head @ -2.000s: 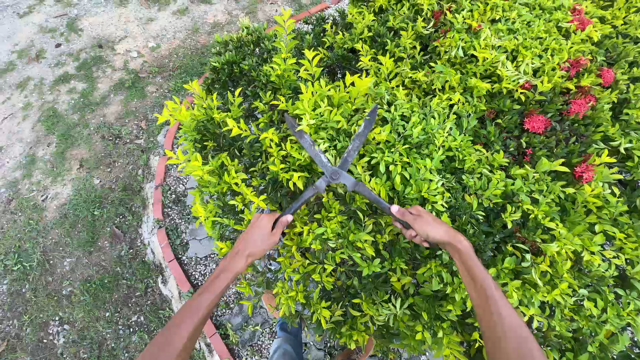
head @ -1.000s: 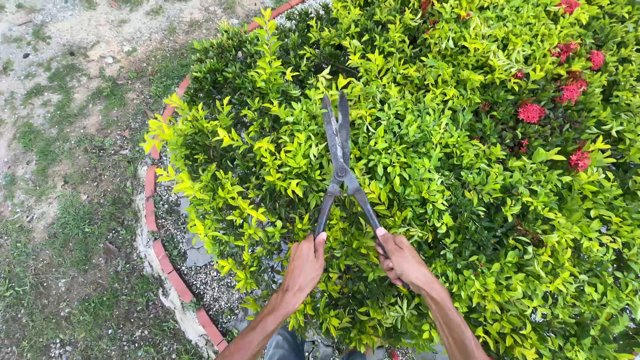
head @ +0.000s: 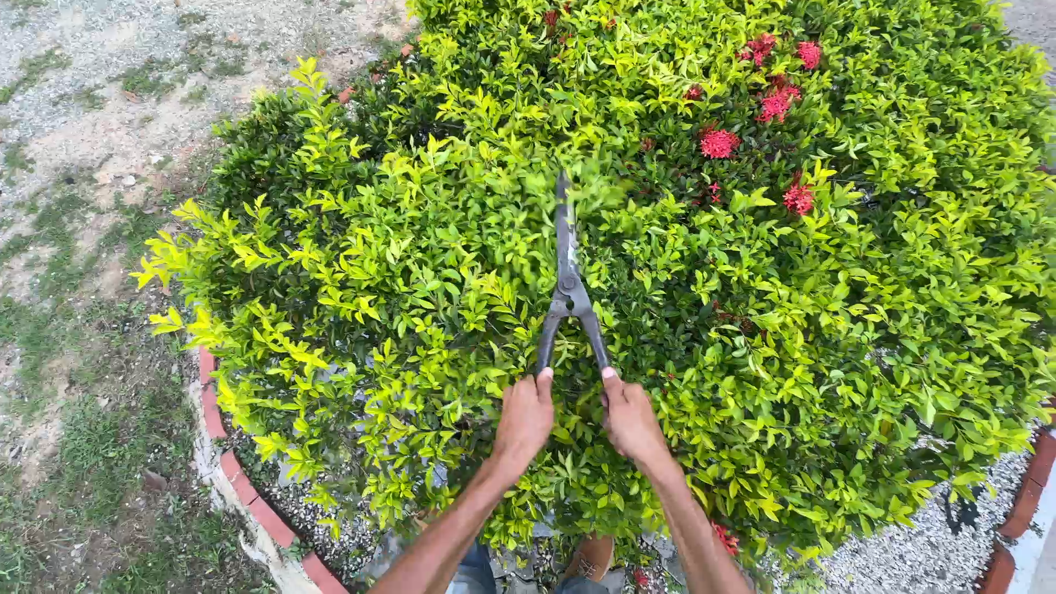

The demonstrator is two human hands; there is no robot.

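Observation:
A pair of hedge shears [head: 568,285] lies over the middle of a leafy green hedge [head: 429,280], its blades together and pointing away from me. My left hand [head: 525,419] is wrapped around the left handle, thumb along the top. Around the right handle my right hand [head: 634,417] is closed in the same way. The handles stand a little apart in a narrow V. Bright yellow-green leaves surround the blades, and some near the tip are blurred. Red flower clusters [head: 718,143] show beyond the shears to the right.
A curved red brick edging [head: 266,521] borders the bed at lower left, with patchy grass and dirt [head: 107,445] outside it. Another brick edge [head: 1027,495] runs at lower right beside pale gravel [head: 895,549]. My shoe [head: 591,558] shows below the hedge.
The shears went from wide open blades to nearly closed, and now the blades are fully together. My hands have come closer to each other. The view has shifted over the hedge.

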